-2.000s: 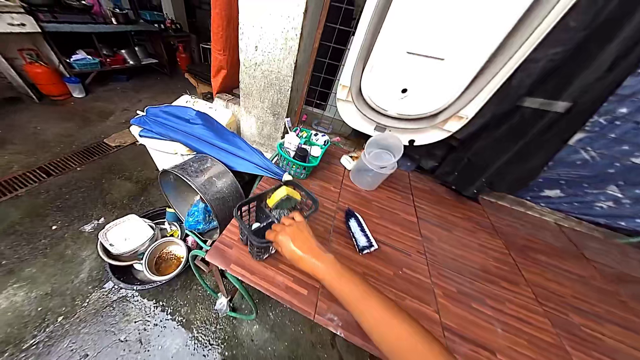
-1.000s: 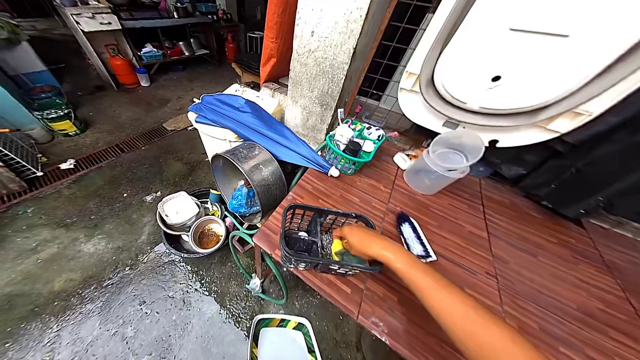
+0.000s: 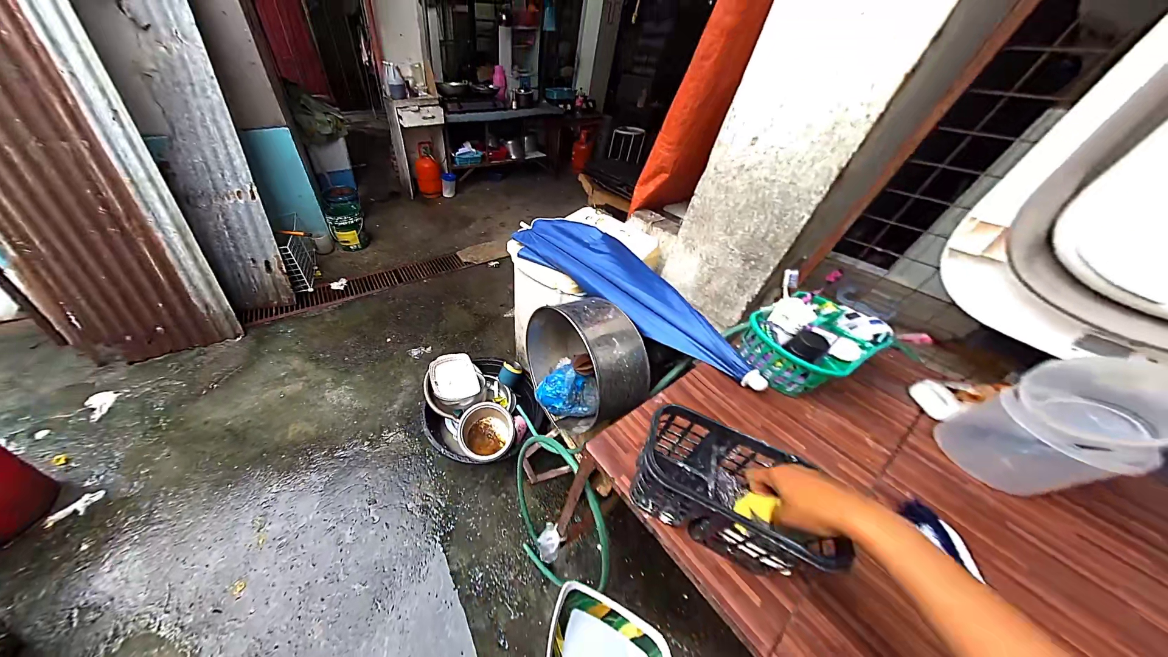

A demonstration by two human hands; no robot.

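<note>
My right hand (image 3: 803, 499) reaches from the lower right into a black plastic basket (image 3: 730, 429) at the near edge of a wood-patterned tabletop (image 3: 1031, 511). Its fingers are closed on a yellow sponge or cloth (image 3: 756, 508); which one, I cannot tell. Something clear or whitish lies beside it in the basket, blurred. Partly behind my forearm lies a dark blue and white scrub brush (image 3: 940, 538). My left hand is out of view.
A green basket of toiletries (image 3: 794, 370) and clear plastic tubs (image 3: 1031, 438) stand on the tabletop. Left of it are a folded blue umbrella (image 3: 620, 283), a large metal pot (image 3: 630, 365), a basin of dishes (image 3: 438, 436) and a green hose (image 3: 598, 525) over wet concrete.
The yellow thing lay at the basket's far end two seconds ago; it is now in my right hand, at the basket's nearer right part. The view has swung left.
</note>
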